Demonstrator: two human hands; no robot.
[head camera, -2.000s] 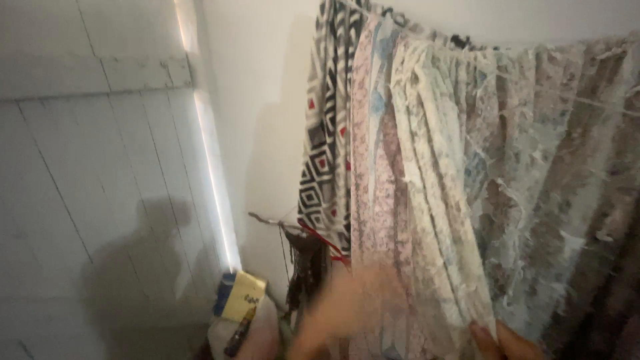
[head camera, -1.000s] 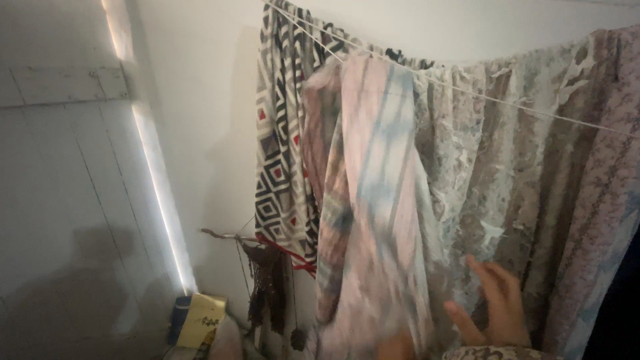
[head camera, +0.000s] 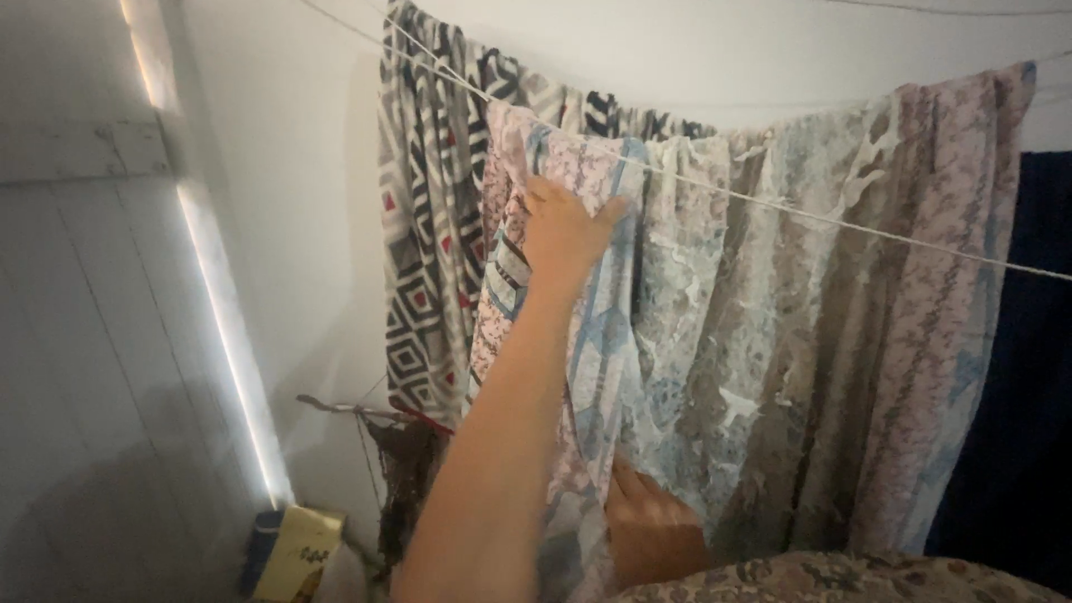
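Note:
A pink and light-blue patterned cloth (head camera: 599, 335) hangs over the front white cord (head camera: 754, 199). My left hand (head camera: 565, 226) lies against its upper part, just below the cord, with thumb and fingers spread. Lower down, my right hand (head camera: 649, 511) is at the right edge of the same cloth. Its fingertips are partly hidden, so whether it grips the fabric is unclear. Just right of this cloth hangs a pale, lacy-looking floral fabric (head camera: 737, 335). Behind and to the left is a black-and-white fabric with geometric diamonds and red spots (head camera: 419, 293).
Pink floral fabric (head camera: 946, 251) and a dark blue cloth (head camera: 1022, 360) hang at the right. A stick (head camera: 352, 409) with a dark netted hanging (head camera: 406, 477) is at lower left, near a yellow packet (head camera: 300, 553). White boards (head camera: 75, 293) stand at far left.
My left hand has risen from the bottom of the view to the cloth's top. My right hand, raised with fingers apart a second ago, is now lower, at the cloth's edge.

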